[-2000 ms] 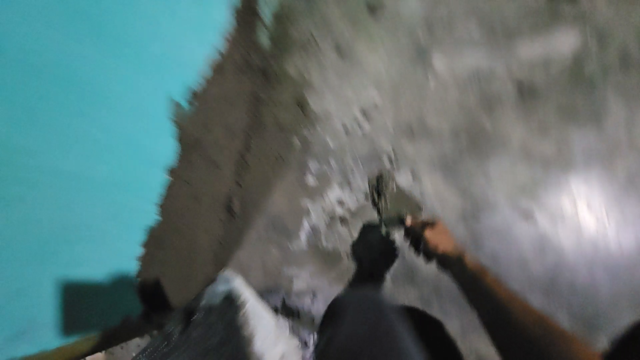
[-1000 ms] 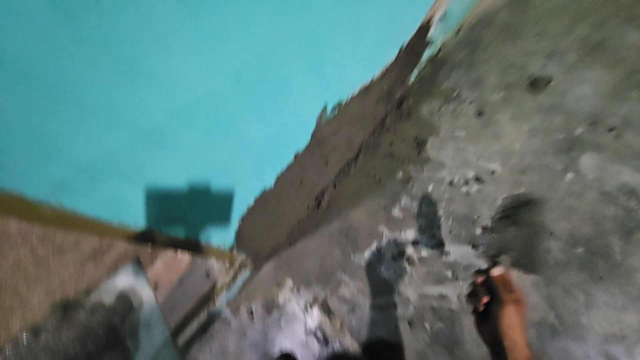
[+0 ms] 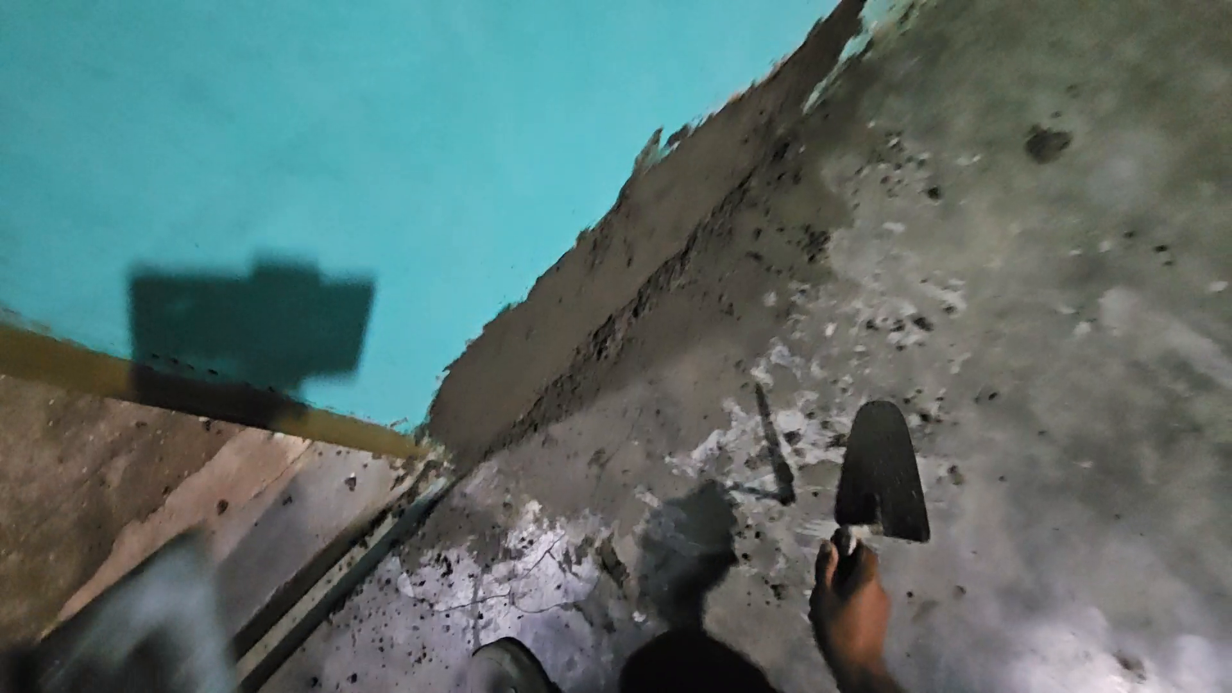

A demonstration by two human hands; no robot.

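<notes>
My right hand [image 3: 855,611], low and right of centre, is closed around the handle of a mason's trowel [image 3: 883,472]. The trowel's rounded metal blade points away from me over the grey concrete floor [image 3: 1088,385]. My left hand is out of view. Left of the trowel, a band of dark mortar [image 3: 577,318] runs diagonally along the foot of a turquoise wall [image 3: 385,125], with a ragged upper edge and a rough crease lower down.
A blurred grey sheet or board [image 3: 144,621] stands at the lower left, beside a door-sill-like strip [image 3: 337,577]. The tip of a shoe [image 3: 505,664] shows at the bottom edge. Crumbs of mortar lie scattered on the floor.
Two seconds ago both hands were together at the trowel; now only my right hand shows, holding it apart. The view has shifted, with more of the wall's corner visible.
</notes>
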